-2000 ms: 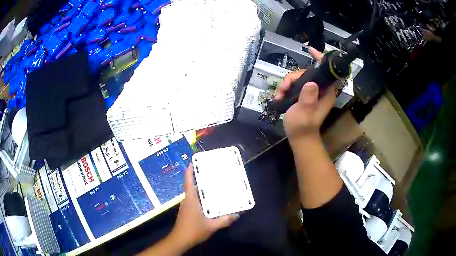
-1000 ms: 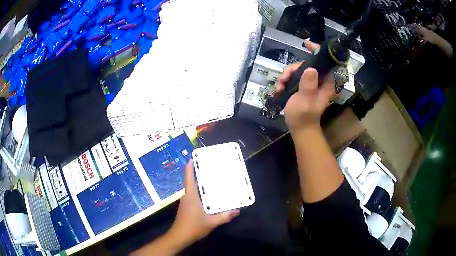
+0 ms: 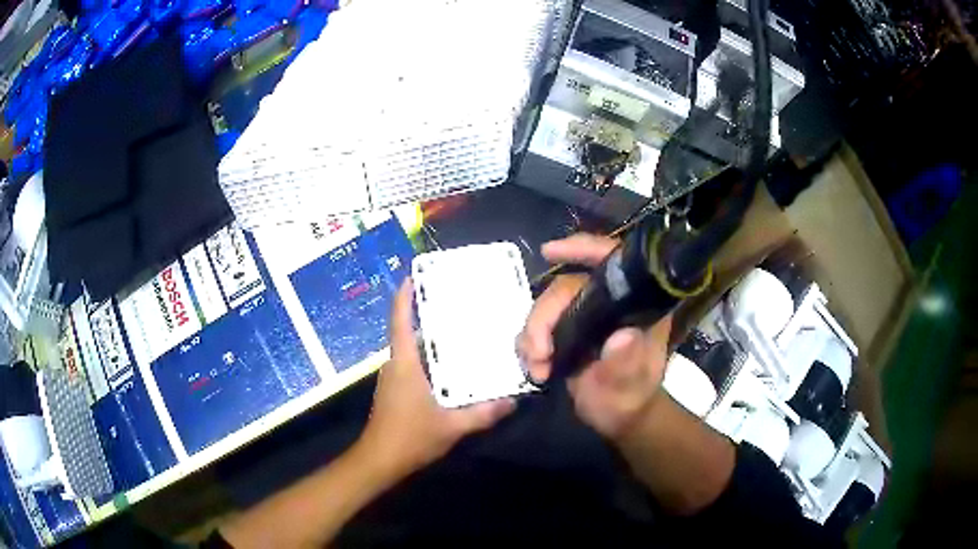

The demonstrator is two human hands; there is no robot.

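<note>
My left hand (image 3: 413, 391) holds a flat white back cover (image 3: 472, 322) by its left and lower edges, its face with small holes near the rim turned up. My right hand (image 3: 601, 354) is closed around the black electric screwdriver (image 3: 627, 284), which has a yellowish ring and a cord rising from it. The screwdriver's front end is at the cover's lower right corner. My fingers hide the tip, so I cannot tell if it touches a screw. What lies under the cover is hidden.
Stacked white covers (image 3: 370, 118) stand on the bench beside black foam sheets (image 3: 129, 172) and blue battery packs (image 3: 107, 64). Screw feeders (image 3: 606, 107) are at the upper right. White-and-black units (image 3: 794, 375) fill a cardboard box (image 3: 853, 257) at the lower right.
My right hand has brought the screwdriver from the screw feeder down to the cover's lower right corner. My left hand still holds the cover, which appears higher in the view.
</note>
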